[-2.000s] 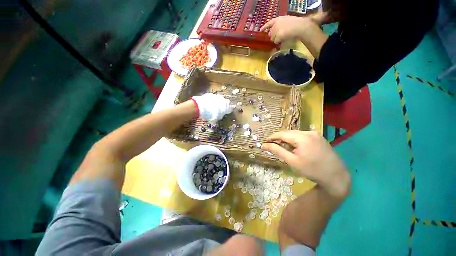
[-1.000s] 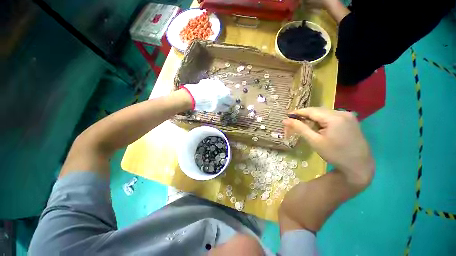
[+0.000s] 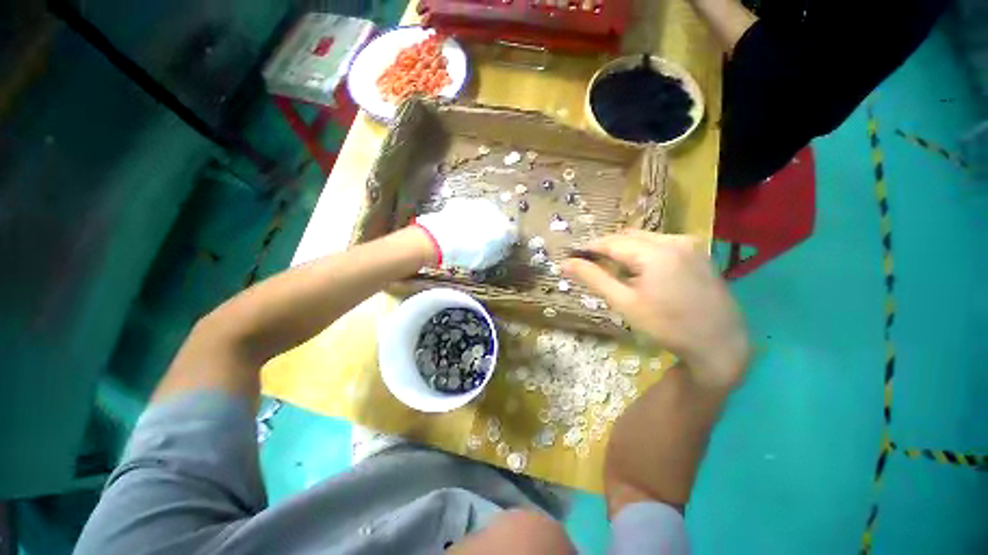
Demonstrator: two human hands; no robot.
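Note:
A shallow brown carton tray (image 3: 460,121) holds scattered pale discs and small dark pieces (image 3: 548,185). My left hand (image 3: 470,233), in a white glove with a red cuff edge, is in the tray's near left part, knuckles up; its fingertips are hidden. My bare right hand (image 3: 661,287) is over the tray's near right part, thumb and forefinger close around a small dark part (image 3: 583,256). A white bucket (image 3: 401,358) with dark round parts (image 3: 455,349) stands in front of the tray. Loose pale rings (image 3: 580,379) lie to its right.
A white dish (image 3: 363,81) with orange parts (image 3: 417,67) and a round tub (image 3: 693,106) of black parts stand behind the tray. A red fixture (image 3: 520,22) is at the far end. Another person's black sleeve (image 3: 813,76) is at the upper right, over a red stool (image 3: 771,206).
My right hand has moved left from the tray's right edge to over its inside. My left hand is slightly nearer me and to the right. The view has shifted a little.

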